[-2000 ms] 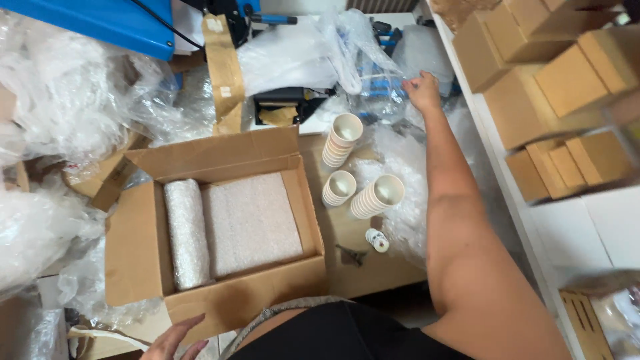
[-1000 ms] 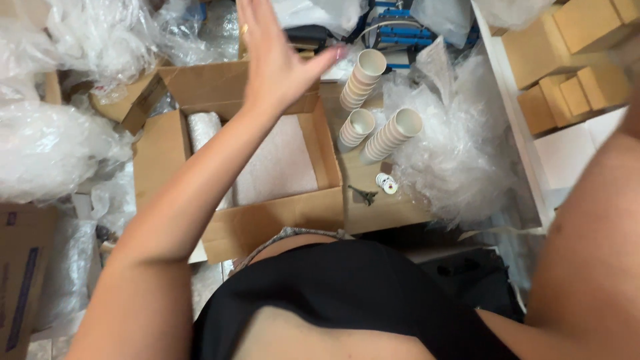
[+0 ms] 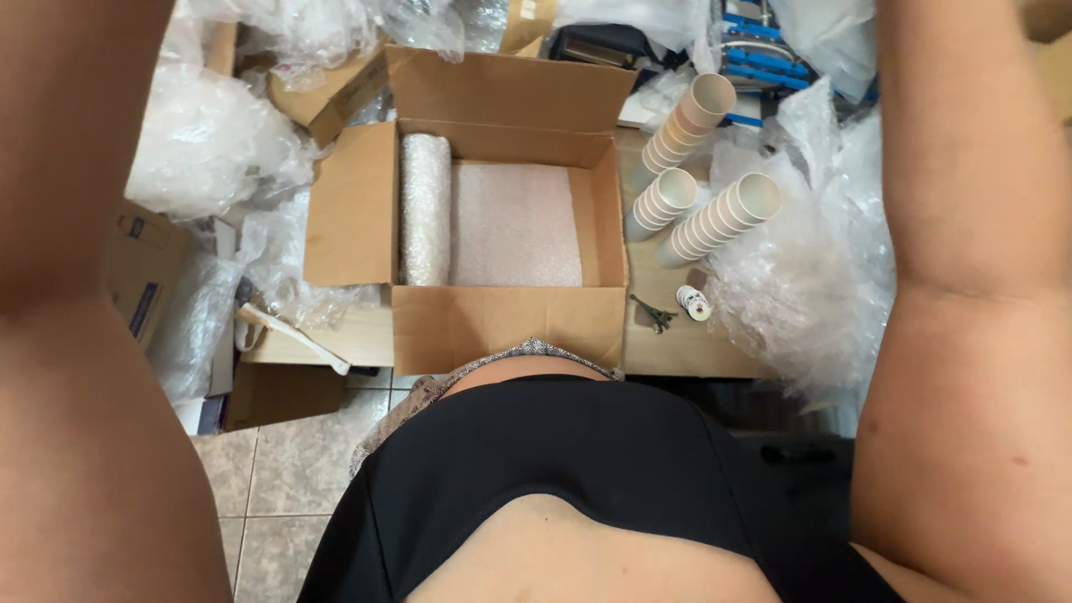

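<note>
Both my arms are raised along the left and right sides of the view, and neither hand shows; what they hold or touch is hidden. Below them an open cardboard box (image 3: 507, 327) stands on the wooden table (image 3: 703, 356). Inside it, a roll of bubble wrap (image 3: 426, 209) lies along the left wall, beside flat white wrapping (image 3: 515, 224). Right of the box are a tall stack of paper cups (image 3: 682, 126), a short stack (image 3: 662, 203) and another long stack (image 3: 720, 219). A small Eiffel Tower figurine (image 3: 654, 313) lies near some small round discs (image 3: 693, 302).
Clear plastic wrap (image 3: 213, 138) is heaped at the left, and more bubble wrap (image 3: 808, 276) at the right. Blue metal racks (image 3: 758, 63) and a black case (image 3: 599, 48) are at the back. Another cardboard box (image 3: 146, 268) stands at the lower left.
Both hands have gone out of view; the right was at the back among the plastic, and the left was later above the box. The arms now rise at both sides.
</note>
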